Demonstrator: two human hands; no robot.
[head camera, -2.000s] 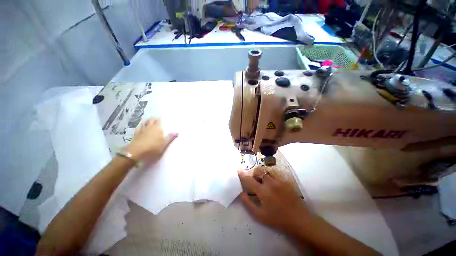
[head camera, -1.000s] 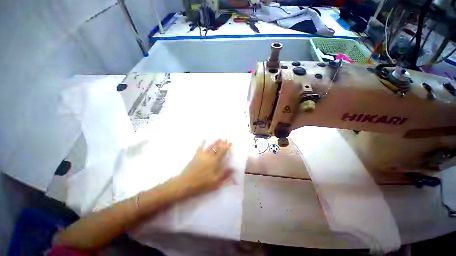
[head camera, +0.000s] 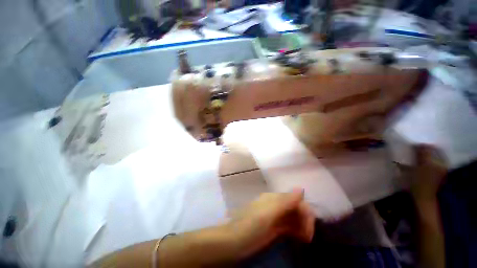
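The frame is blurred. White fabric panels (head camera: 157, 178) lie left of the needle area of the cream sewing machine (head camera: 272, 91). A long white cut piece (head camera: 298, 167) with a curved end lies under and right of the machine arm. My left hand (head camera: 277, 214) is at the front, by the curved end, with its fingers curled; whether it grips anything cannot be told. My right hand (head camera: 429, 167) is at the far right, closed on the near edge of white fabric (head camera: 439, 120) beyond the machine; its fingertips are blurred.
More white fabric (head camera: 26, 172) lies at the left of the table. A light blue trough (head camera: 162, 65) and a green basket (head camera: 282, 43) are behind the machine. The table's front edge runs below the machine arm, with dark space beneath it.
The view has swung right. My left hand has left the panels and moved right toward the curved piece. My right hand, unseen one second ago, is now at the far right on white fabric.
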